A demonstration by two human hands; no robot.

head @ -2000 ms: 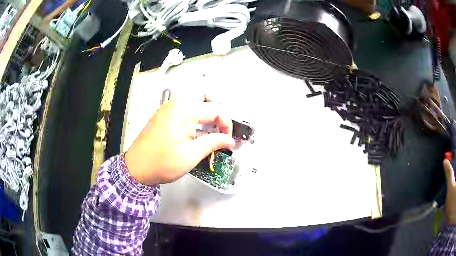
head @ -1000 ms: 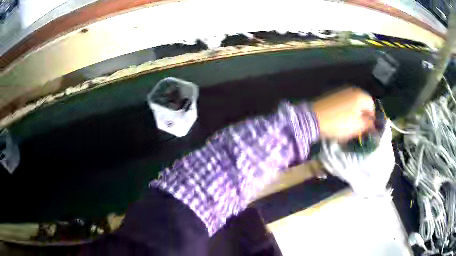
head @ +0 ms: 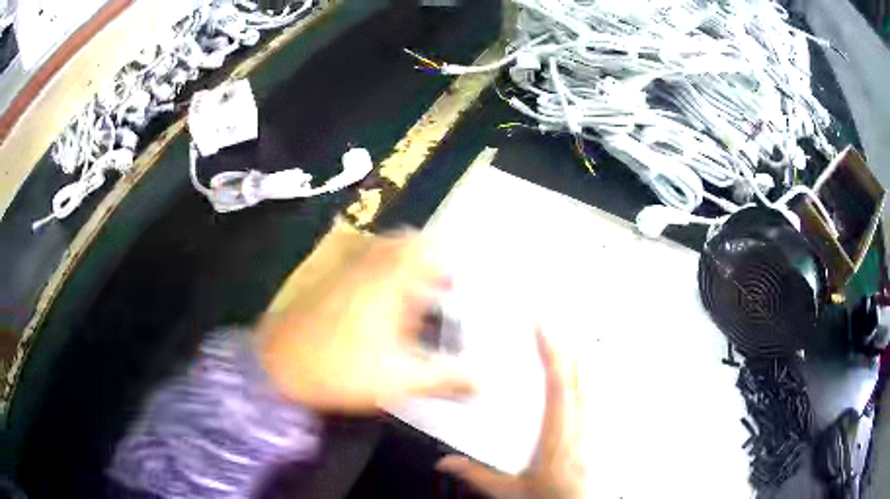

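Note:
My left hand (head: 356,326), blurred, is over the left edge of the white work board (head: 634,361). Its thumb and fingers are around a pale thing with a small dark part (head: 439,329) showing between them. It looks like a white housing, but its outline blends into the board. My right hand (head: 546,453) comes in from the bottom edge, partly cut off, thumb and fingers spread, with nothing seen in it.
A white unit (head: 223,117) with its bundled cord lies on the dark belt (head: 127,322). White cords (head: 673,88) are heaped at the back. A black fan (head: 761,283), an open brown box (head: 847,219) and black sleeves (head: 776,419) are at the right.
The view has swung from the belt back to the work board. My left hand has moved from the belt side to the board's left edge. My right hand has come into view.

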